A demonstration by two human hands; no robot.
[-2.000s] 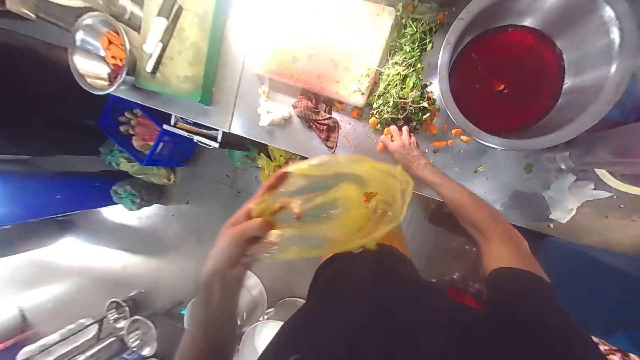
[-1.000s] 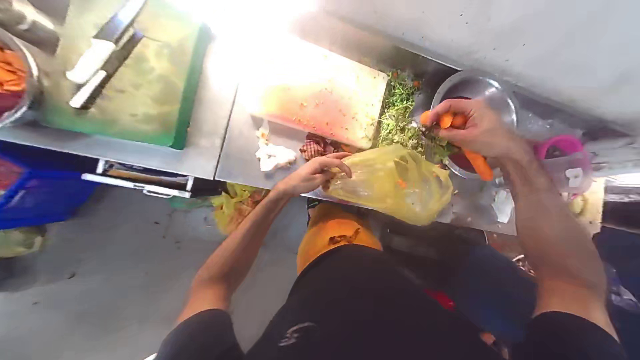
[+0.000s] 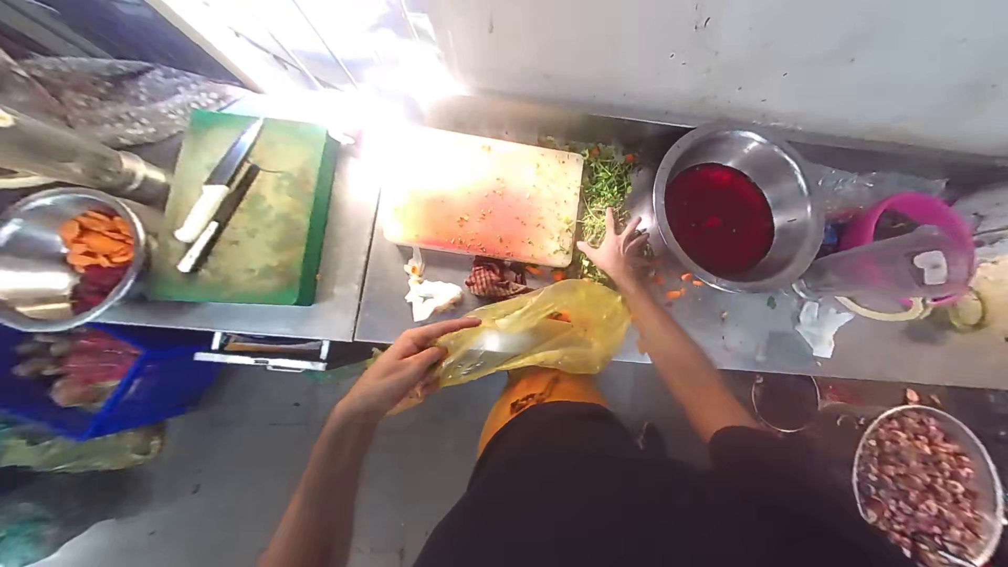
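Note:
My left hand (image 3: 409, 362) grips the edge of a yellow plastic bag (image 3: 543, 327), which hangs in front of the counter's edge with some orange bits showing inside. My right hand (image 3: 618, 248) has its fingers spread over a heap of green herb stems and leaves (image 3: 602, 189), holding nothing that I can see. The heap lies along the right side of a stained white cutting board (image 3: 504, 209). Small orange carrot pieces (image 3: 675, 294) are scattered on the steel to the right of my hand.
A steel bowl of red liquid (image 3: 720, 216) stands right of the herbs, beside a pink container (image 3: 917, 209). Two knives (image 3: 213, 197) lie on a green-edged cutting board (image 3: 276, 228). A crumpled checked cloth (image 3: 494, 278) and white paper (image 3: 431, 298) lie near the front edge.
My right hand held orange carrot pieces a second ago; now it is without them and spread on the herb heap. My left hand still holds the yellow bag. The view has shifted.

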